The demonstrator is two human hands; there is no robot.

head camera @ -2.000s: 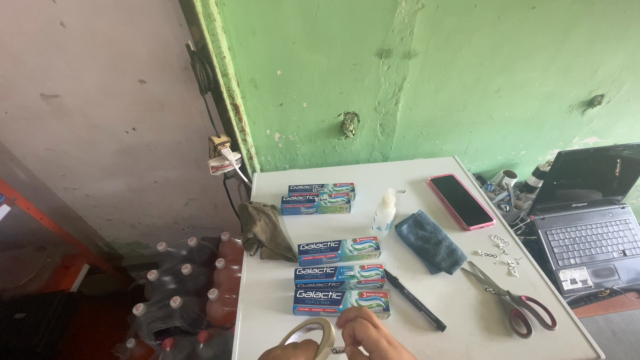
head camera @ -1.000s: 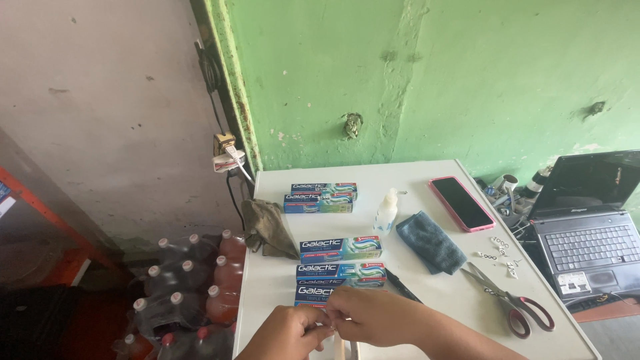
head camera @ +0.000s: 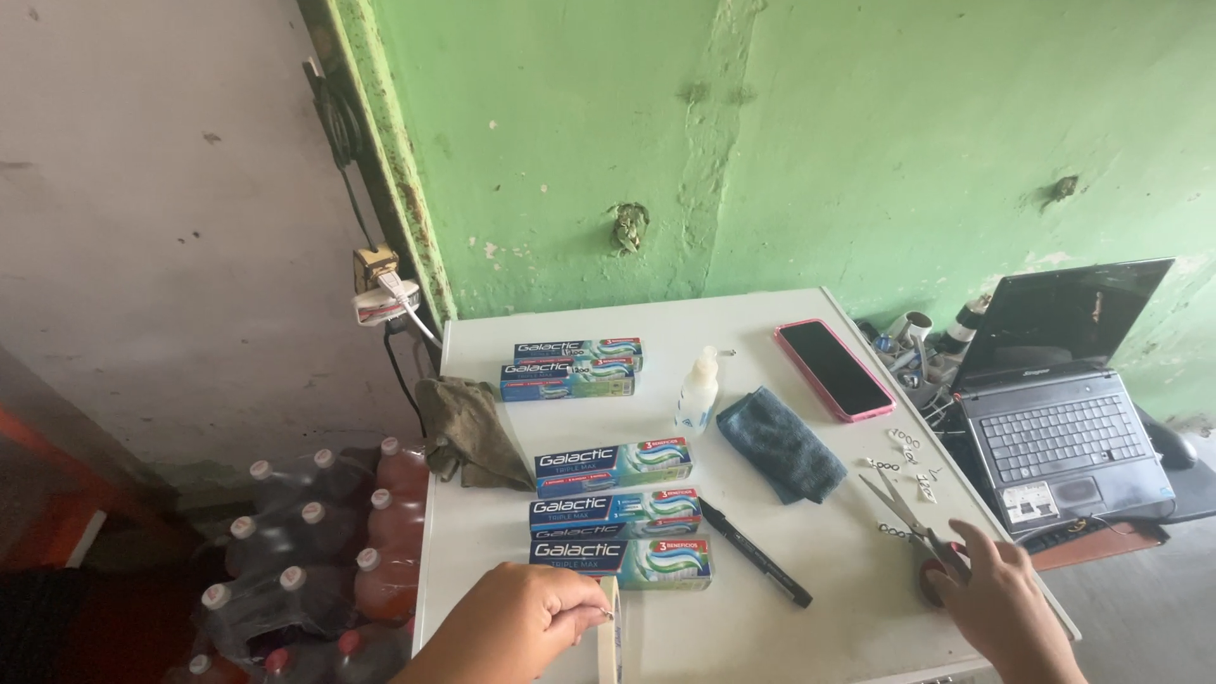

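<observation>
Low in the middle, my left hand (head camera: pixel 537 608) pinches the end of tape from a roll of tape (head camera: pixel 608 641). At the right, my right hand (head camera: pixel 1002 594) rests over the handles of a pair of scissors (head camera: pixel 902 518), fingers apart; whether it grips them is unclear. Toothpaste boxes lie flat in a column above my left hand, the nearest box (head camera: pixel 622 562) closest to it. A black marker (head camera: pixel 760 556) lies slantwise right of the boxes. Small paper cutouts with digits (head camera: pixel 923 484) lie around the scissors' blades.
More toothpaste boxes (head camera: pixel 570 378) sit at the back left beside a brown cloth (head camera: pixel 470 432). A small pump bottle (head camera: pixel 698 389), blue cloth (head camera: pixel 784 445) and pink-cased phone (head camera: pixel 836 370) stand or lie behind. A laptop (head camera: pixel 1059 418) is at the right; wrapped drink bottles (head camera: pixel 313 560) at the left.
My hands were together at the table's near edge; my right hand has moved right to the scissors. My left hand stays near the front boxes, and the marker is fully visible again.
</observation>
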